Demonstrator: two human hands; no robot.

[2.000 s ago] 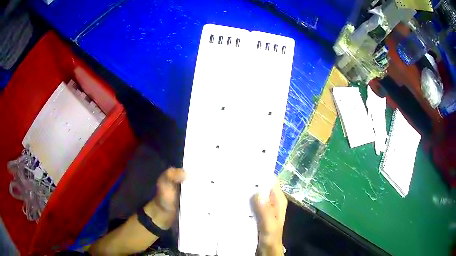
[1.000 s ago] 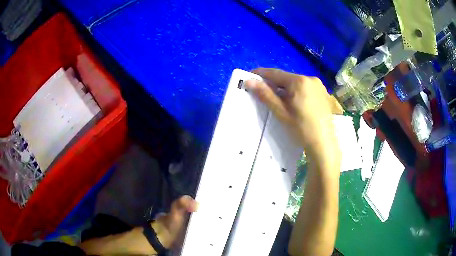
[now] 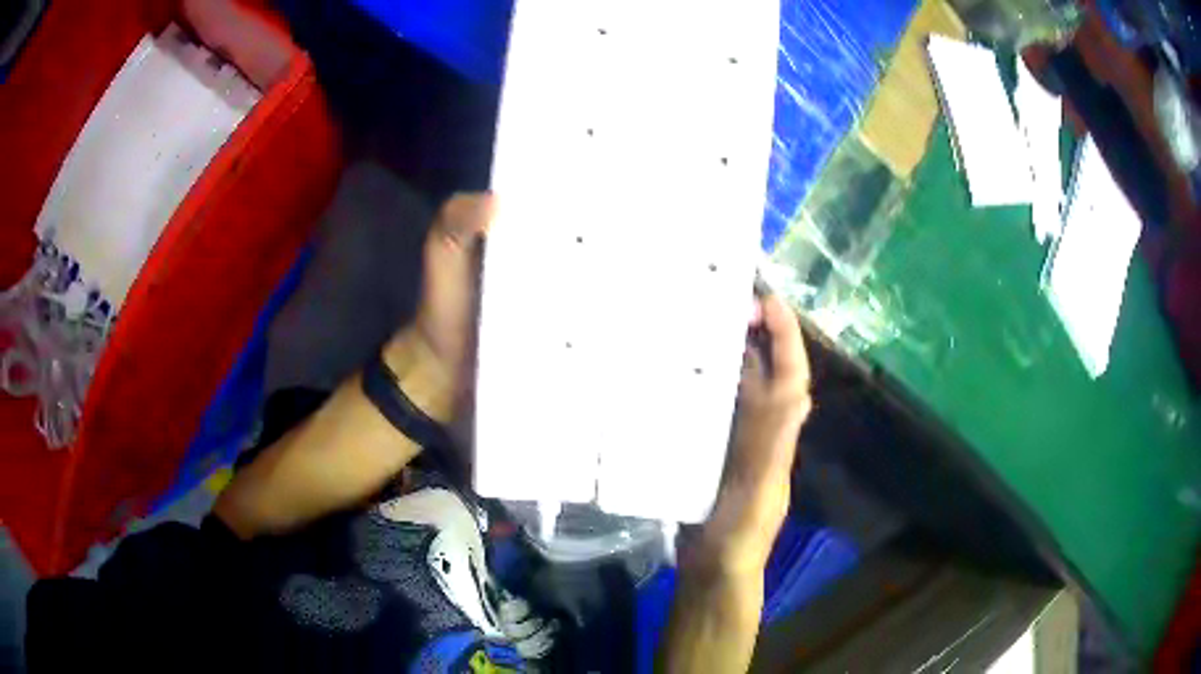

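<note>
Two white power strips (image 3: 632, 250) lie side by side in front of me, their faces with small dark dots towards me. Their upper ends are cut off by the top of the picture. Cords in a clear wrap (image 3: 599, 543) hang at their lower ends. My left hand (image 3: 457, 283) grips the left edge, and a dark band is on that wrist. My right hand (image 3: 771, 382) holds the right edge, its fingers partly behind the strips.
A red tote (image 3: 211, 263) at the left holds stacked strips (image 3: 145, 158) and coiled cords (image 3: 50, 349). The green bench matting (image 3: 975, 329) at the right bears white pads (image 3: 1093, 257). Below it is an open brown carton (image 3: 909, 612). Blue sheeting (image 3: 830, 66) lies behind the strips.
My right hand has left the strips' upper end and now holds their right edge. The strips have swung upright in view and risen, so their lower ends and cords now show.
</note>
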